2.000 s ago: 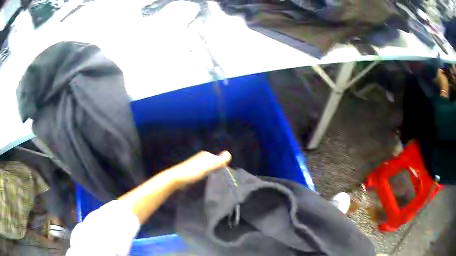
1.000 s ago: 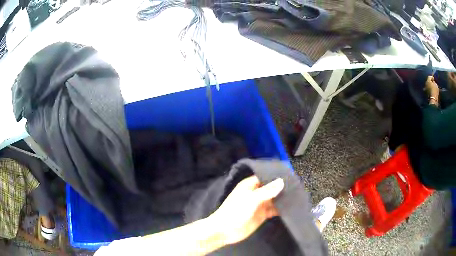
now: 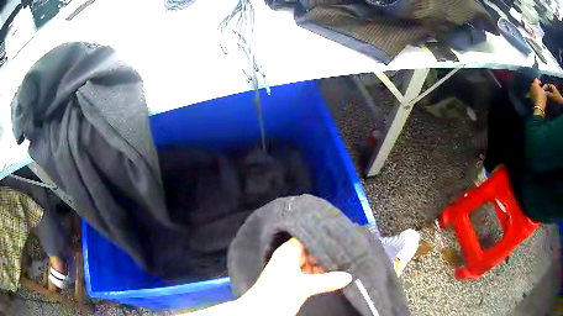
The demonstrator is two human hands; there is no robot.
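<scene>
My left hand point(image 3: 293, 278) comes in from the bottom edge. It grips a dark charcoal garment point(image 3: 321, 222) by the rounded, doubled edge of an opening, thumb on the outside and fingers inside. A thin pale stick, likely a threading rod point(image 3: 367, 297), shows on the cloth just right of my thumb; its lower end is cut off by the frame. My right hand is not in view. More dark garments point(image 3: 204, 191) lie in a blue bin point(image 3: 349, 160) below the table.
A grey garment point(image 3: 92, 117) hangs over the white table point(image 3: 185, 62) edge at left. Cords point(image 3: 254, 68) dangle into the bin. Brown-black garments point(image 3: 395, 28) lie on the table. A table leg point(image 3: 398, 123), red stool point(image 3: 491, 225) and a person's green sleeve point(image 3: 543, 145) are at right.
My left hand has moved from the fabric near the zipper onto the rounded edge, then slightly lower. The garment's opening has turned, and the pale stick now shows at the lower right.
</scene>
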